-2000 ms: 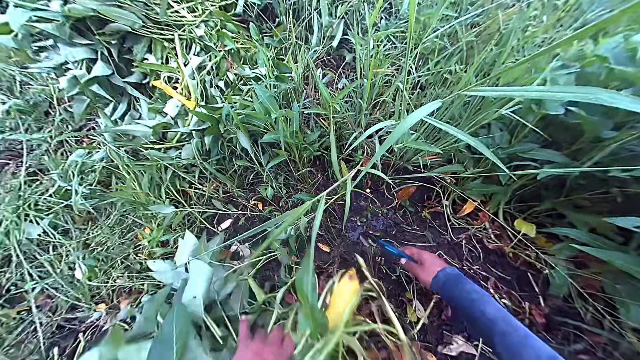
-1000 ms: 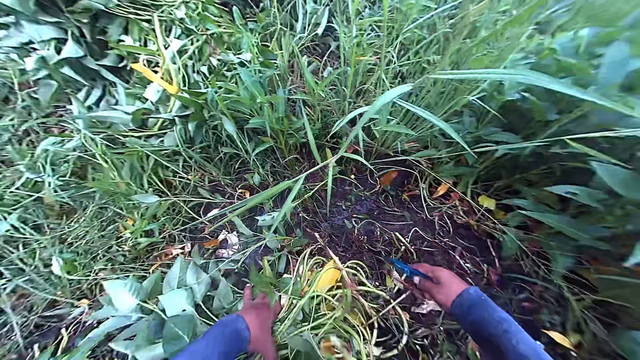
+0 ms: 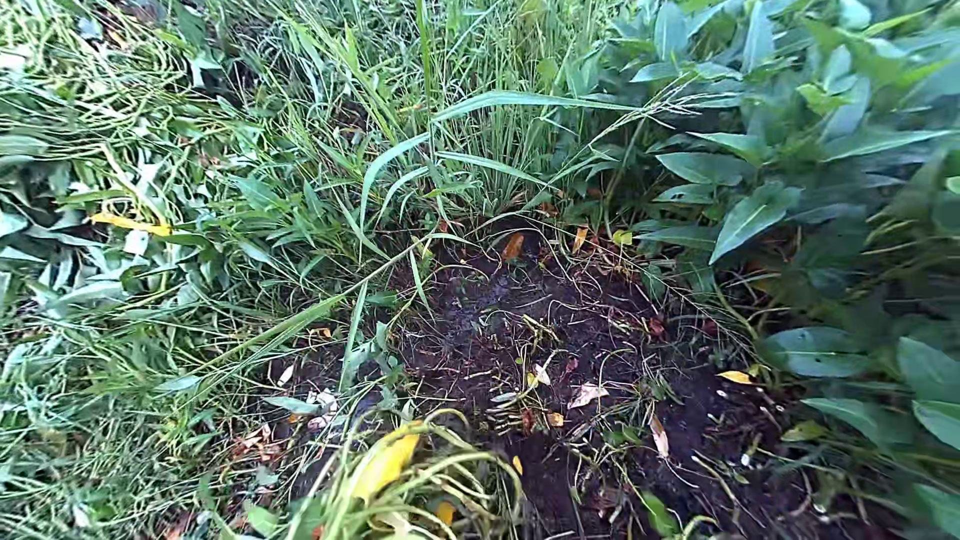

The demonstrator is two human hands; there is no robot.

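Neither my left hand nor my right hand shows in the head view now. A tangled bunch of pale green stems (image 3: 450, 469) rises at the bottom edge, with a yellow leaf (image 3: 386, 461) in it. Whether a hand holds this bunch is hidden below the frame. Behind and to the right of it lies dark, moist soil (image 3: 487, 315) strewn with thin roots, cut stems and dry leaves. A long grass blade (image 3: 300, 319) slants over the soil's left side. The blue-handled tool from the earlier frames is out of view.
Tall grass (image 3: 495, 75) stands behind the soil. Broad-leaved green plants (image 3: 757, 217) crowd the right side. Flattened stems and leaves (image 3: 82, 292) cover the left, with a long yellow leaf (image 3: 131, 223) among them. A fallen yellow leaf (image 3: 735, 377) rests at the soil's right edge.
Both hands, the right one with the blue-handled tool, have left the view. More soil shows where the right hand was. The view has shifted somewhat.
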